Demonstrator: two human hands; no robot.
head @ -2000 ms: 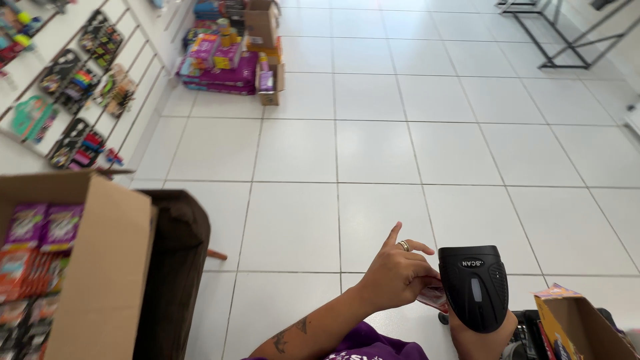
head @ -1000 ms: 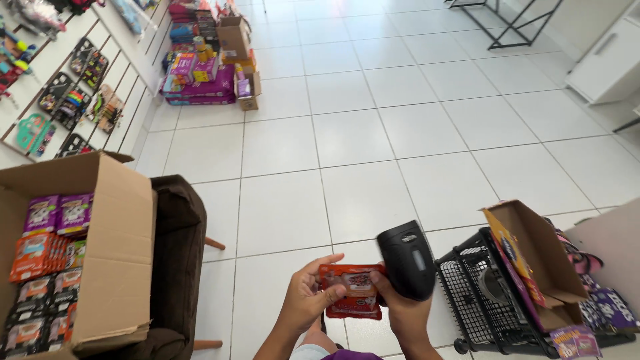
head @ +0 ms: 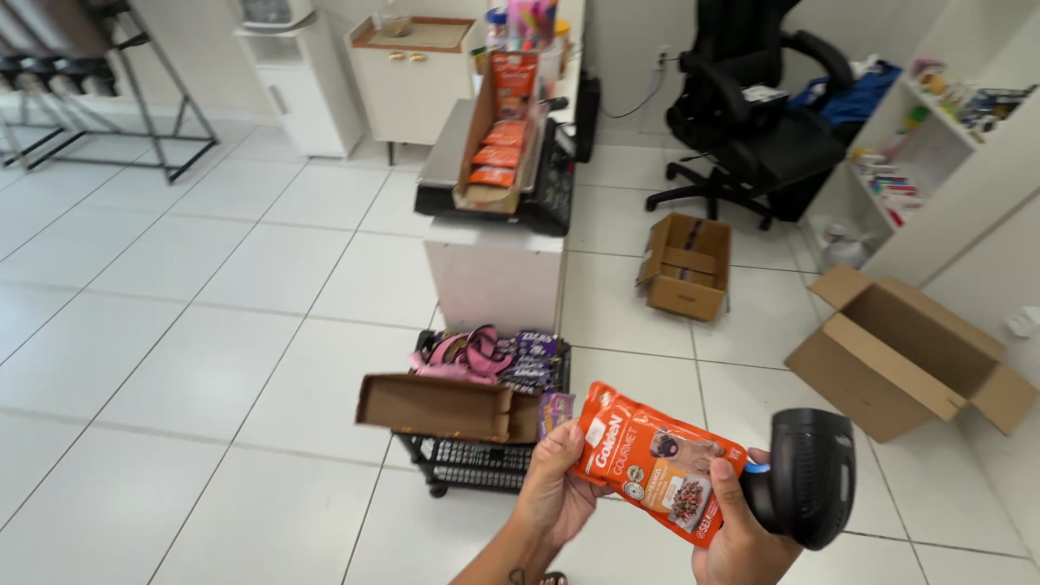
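Observation:
Between my hands is an orange Golden Gourmet dog food pouch (head: 650,463), its printed front facing up. My left hand (head: 561,483) pinches the pouch's left end, thumb on top. My right hand (head: 743,520) holds a black handheld barcode scanner (head: 812,479), and its thumb presses on the pouch's right end. The scanner's handle is mostly hidden behind the pouch and fingers. Beyond, similar orange pouches (head: 497,154) lie in an open cardboard display box (head: 473,142) on a scale (head: 443,158) on the counter.
A black rolling cart (head: 463,455) holds an open cardboard tray (head: 431,406), pink straps and purple packets. Open cardboard boxes (head: 686,276) (head: 902,349) stand on the tiled floor at right. Behind them are a black office chair (head: 764,138) and white shelves (head: 926,154).
The view has swung right to the counter and chair. The pouch, first partly hidden by my hands and then level between them, is now tilted with its front in plain sight. The scanner remains in my right hand.

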